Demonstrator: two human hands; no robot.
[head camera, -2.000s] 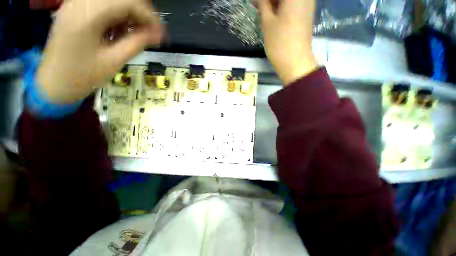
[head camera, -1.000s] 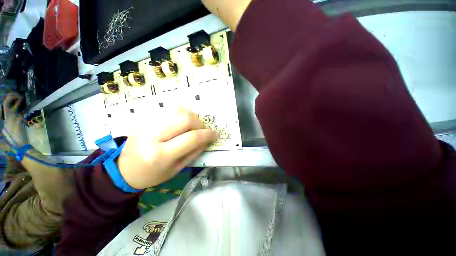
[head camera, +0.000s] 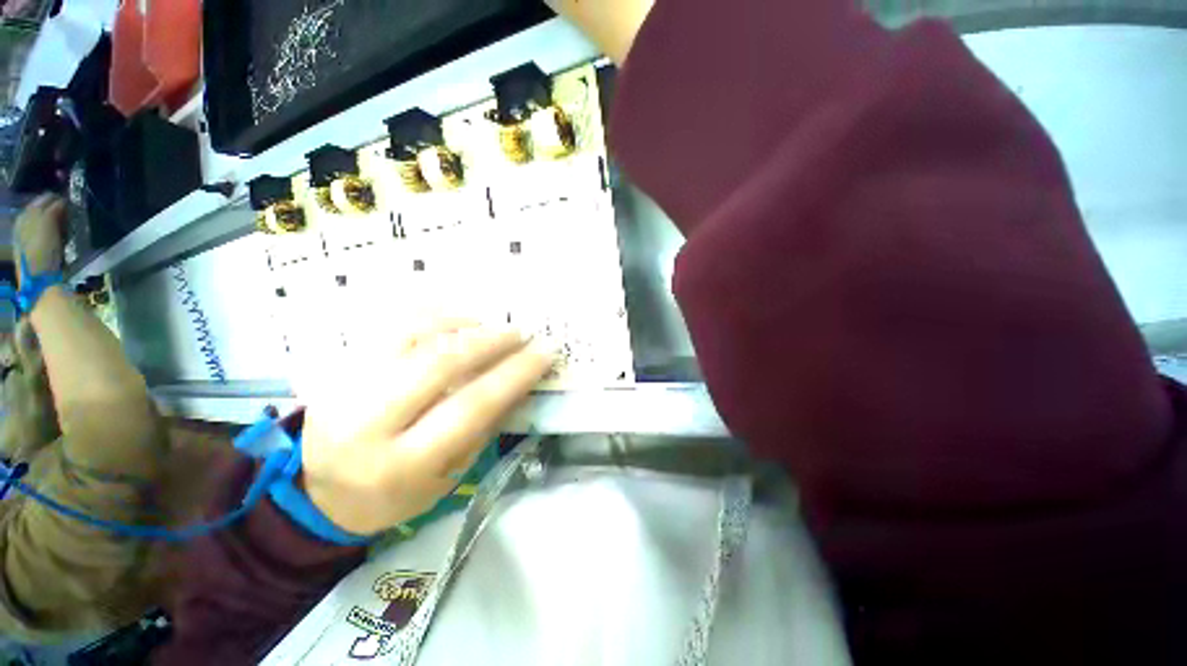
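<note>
A pale circuit board panel lies between the conveyor rails, with black connectors and copper coils along its far edge. My left hand, with a blue wrist strap, lies over the near part of the panel, fingertips at its lower right. Whether it holds a small part cannot be told. My right arm reaches forward at the right; only a bit of the hand or wrist shows at the top edge, and its fingers are out of the picture.
A black component tray with a heap of silvery parts is beyond the rail. A red bin stands left of it. A dark blue coiled cord lies left of the panel. A neighbour's arm with a blue strap is at the left.
My left hand has shifted slightly down and left, its fingers now straighter and flatter over the panel. The neighbour's arm has moved up and right. My right arm stays nearly in place.
</note>
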